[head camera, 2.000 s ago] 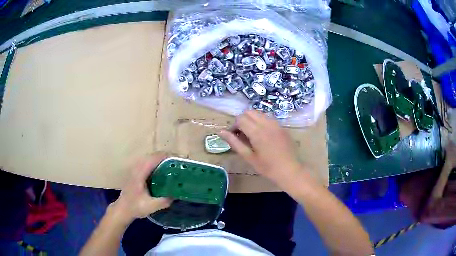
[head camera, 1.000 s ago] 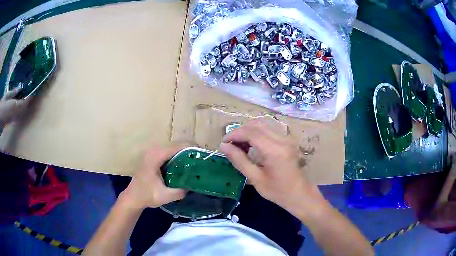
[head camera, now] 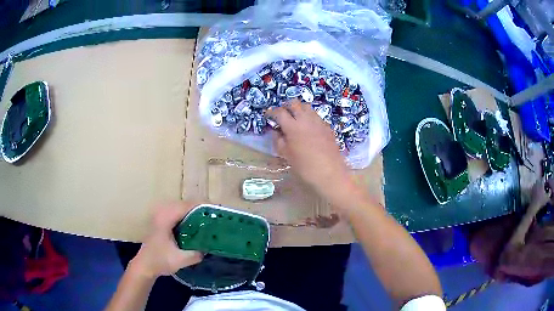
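My left hand [head camera: 159, 242] grips a glossy green case [head camera: 226, 229] with a pale silver rim by its left side, at the bench's front edge. The case's dark part faces my body, and a small silver tab [head camera: 260, 285] shows at its lower right rim. My right hand [head camera: 304, 136] reaches into the open plastic bag [head camera: 209, 91], its fingertips among the silver fittings [head camera: 304, 73]. I cannot tell whether it holds one. A small whitish-green dish [head camera: 258, 189] stands on the cardboard [head camera: 197, 164], with a thin pale stick [head camera: 271, 180] at its upper right edge.
Another green case [head camera: 37, 112] lies at the far left of the cardboard. Several green cases [head camera: 438, 187] rest on the right, some on a cardboard pad [head camera: 486, 100] with a dark slim tool [head camera: 521, 149] beside it. Part of another person's arm [head camera: 534, 212] shows at the right edge.
My right hand has left the green case, where it held the pale stick, and is now in the bag. The other person's hand at the left is gone; the case it held lies on the cardboard.
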